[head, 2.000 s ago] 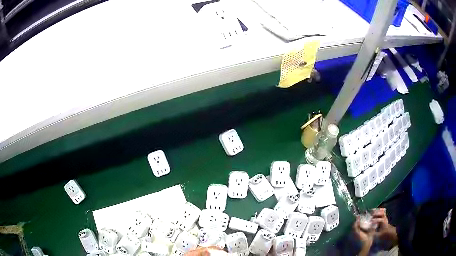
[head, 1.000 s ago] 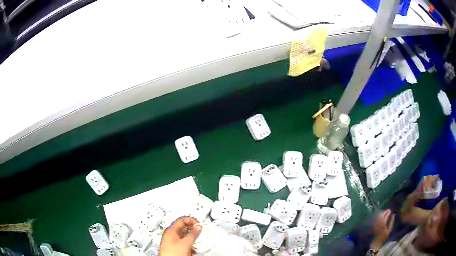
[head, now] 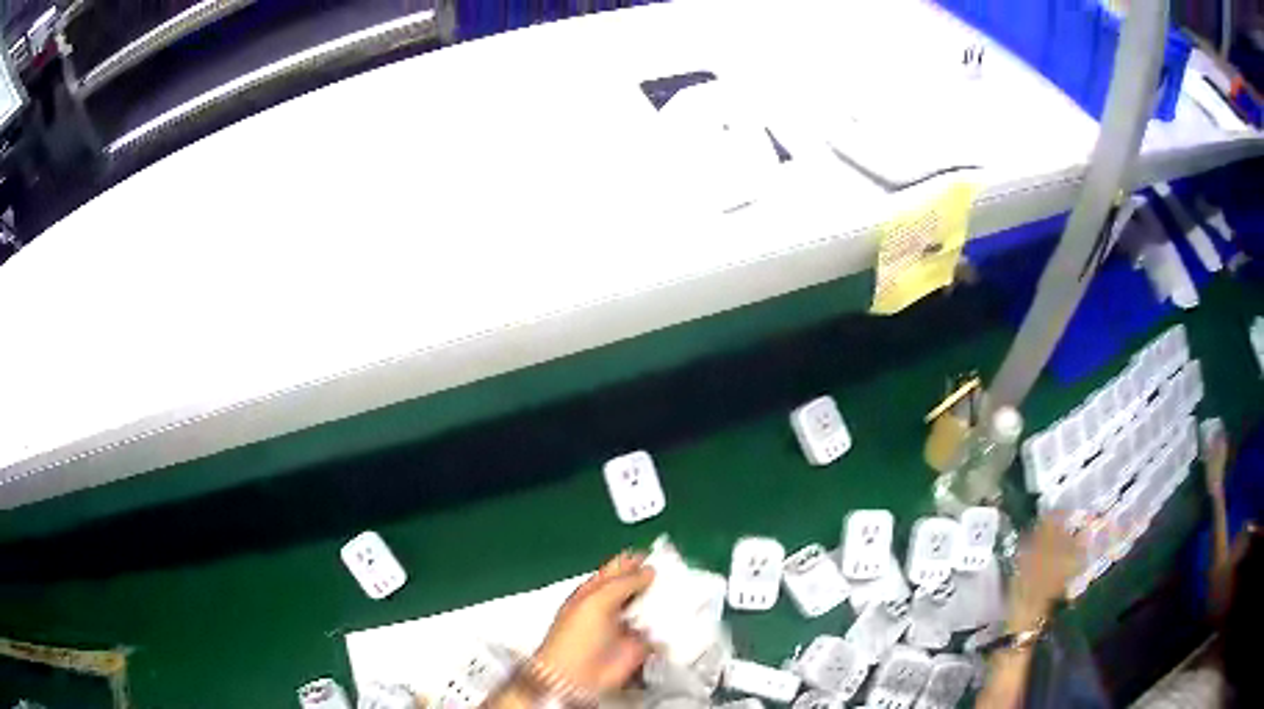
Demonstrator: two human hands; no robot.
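My left hand (head: 596, 630) comes in from the bottom and its fingers grip a crumpled white cloth (head: 682, 609). Whether an adapter is inside the cloth cannot be told. My right hand is not visible. Loose white adapters (head: 756, 573) lie below and right of the cloth, cut off by the bottom edge. A white sheet (head: 416, 637) lies under the hand and some adapters. Three adapters lie apart further back: one at left (head: 373, 565), one in the middle (head: 635, 486) and one at right (head: 821, 431).
A grey post (head: 1067, 277) stands at right with a clear bottle (head: 993, 450) and a yellow pen pot (head: 951, 436) at its foot. Beyond are rows of adapters (head: 1116, 429). Another person's hand (head: 1047, 565) reaches there. A yellow card (head: 923, 249) hangs from the white shelf (head: 416, 222).
The view has shifted, so bench items sit further right and lower. My left hand has come further up and right with the cloth. The other person's hand has moved to the adapter rows.
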